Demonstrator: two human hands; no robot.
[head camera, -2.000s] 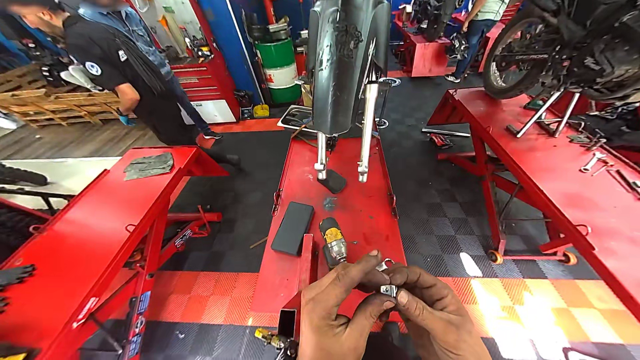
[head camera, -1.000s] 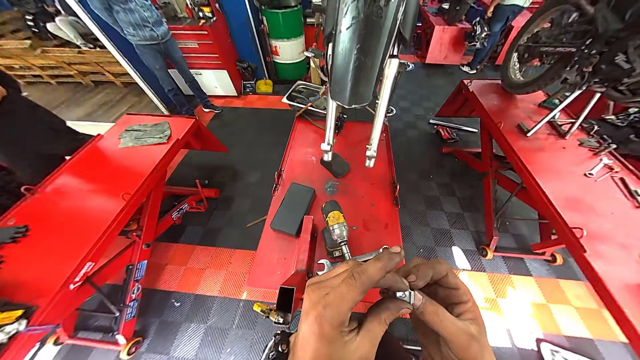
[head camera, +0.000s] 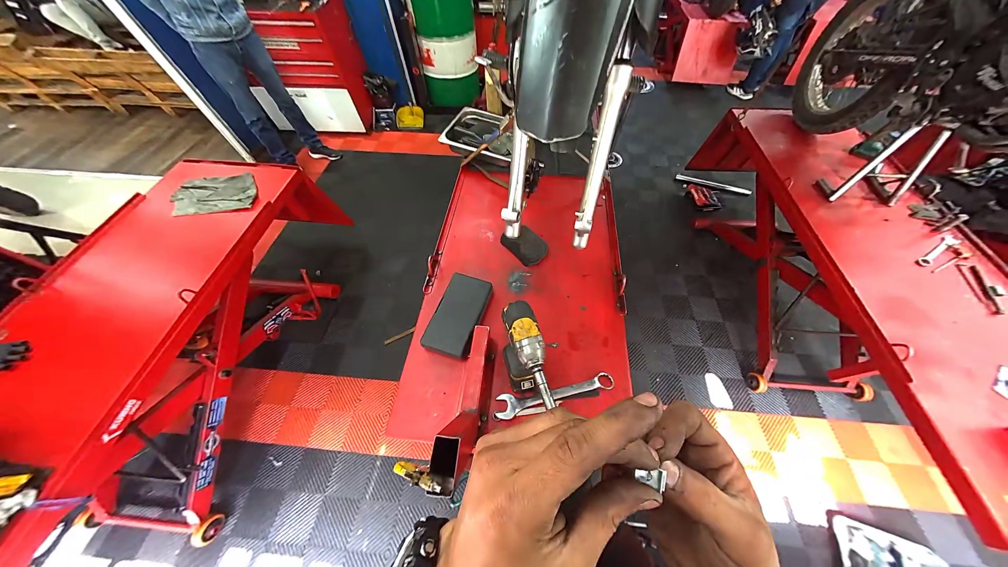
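Note:
Low in the view, my left hand (head camera: 551, 480) and my right hand (head camera: 701, 472) meet, their fingertips pinching a small metal clip (head camera: 652, 478) between them. Just beyond my left hand lie a yellow and black cordless impact driver (head camera: 526, 335) and a combination wrench (head camera: 563, 392) on a red motorcycle lift table (head camera: 583, 291). A black rectangular case (head camera: 457, 315) rests left of the driver. Further off, the two fork legs (head camera: 602, 150) of a motorcycle hang over the table on either side of a dark fender (head camera: 559, 71). A dark flat pad (head camera: 525, 247) is under the left leg.
Red lift tables stand at left (head camera: 150, 252) and right (head camera: 850, 236); the left one bears a grey cloth (head camera: 214, 194), the right one a motorcycle wheel (head camera: 835, 71) and wrenches (head camera: 937, 250). A metal tray (head camera: 472, 134), a green and white drum (head camera: 447, 55) and a person in jeans (head camera: 236, 71) are behind.
The person in a dark shirt, seen at the left two seconds ago, is out of view. Both hands still hold the small clip, and its angle between the fingers has changed.

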